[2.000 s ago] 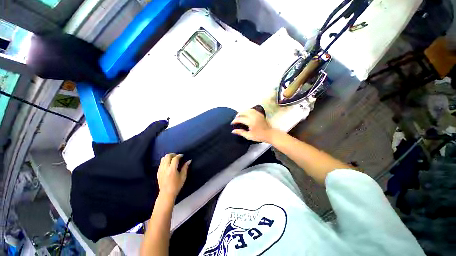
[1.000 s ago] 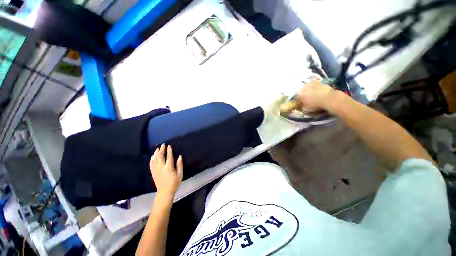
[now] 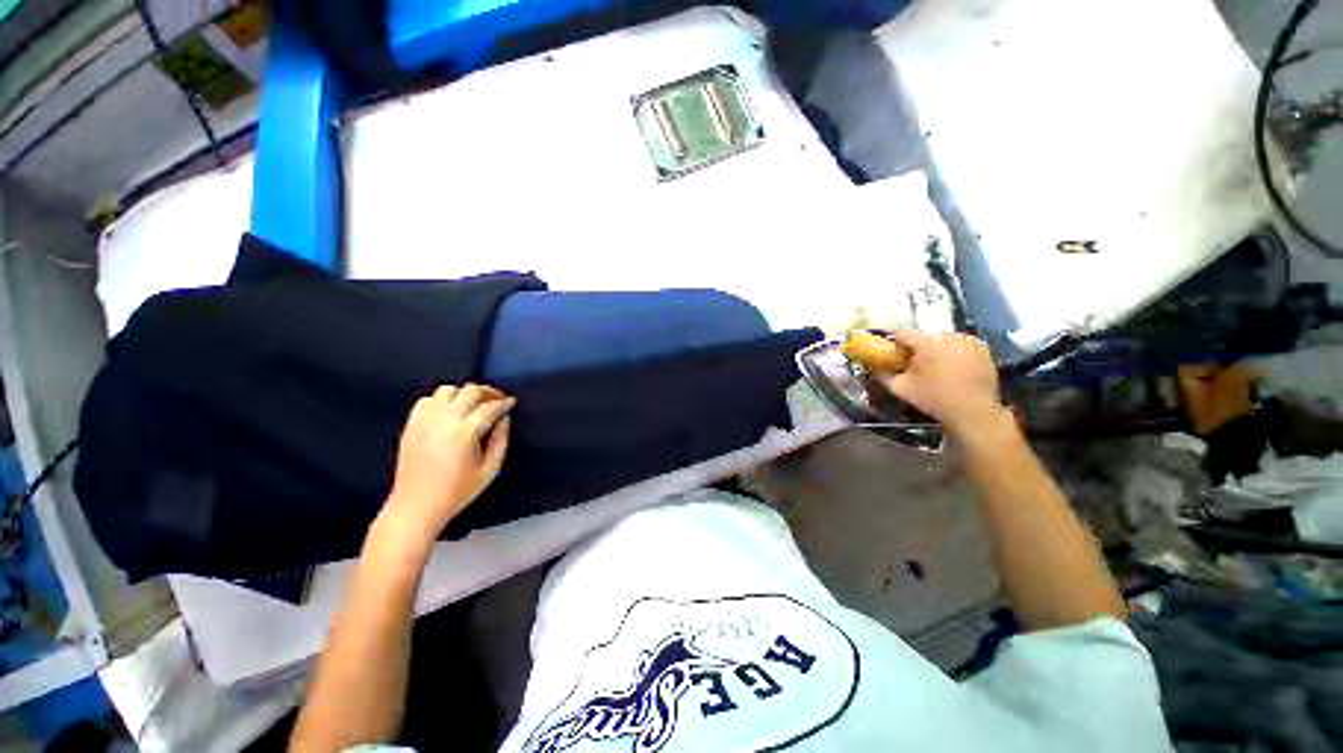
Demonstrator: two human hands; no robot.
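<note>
A black garment (image 3: 295, 397) lies over a padded dark-blue buck (image 3: 626, 327), its sleeve stretched along the buck's near side toward the right. My left hand (image 3: 449, 449) rests on the garment near the middle, thumb and fingertips close together at the fabric; whether it pinches cloth is unclear. My right hand (image 3: 943, 380) grips the tan wooden handle of the steam iron (image 3: 840, 386). The iron's pointed tip faces left, at the sleeve's right end.
The white-covered table (image 3: 486, 177) has a small metal-framed plate (image 3: 698, 121). A bright-blue metal arm (image 3: 298, 162) stands behind the garment. A second white surface (image 3: 1090, 147) lies at the right, with a dark cable (image 3: 1270, 133) beyond it.
My right hand has left the sleeve end, taken hold of the iron and brought it left to the sleeve. My left hand stays on the garment. The camera view has shifted.
</note>
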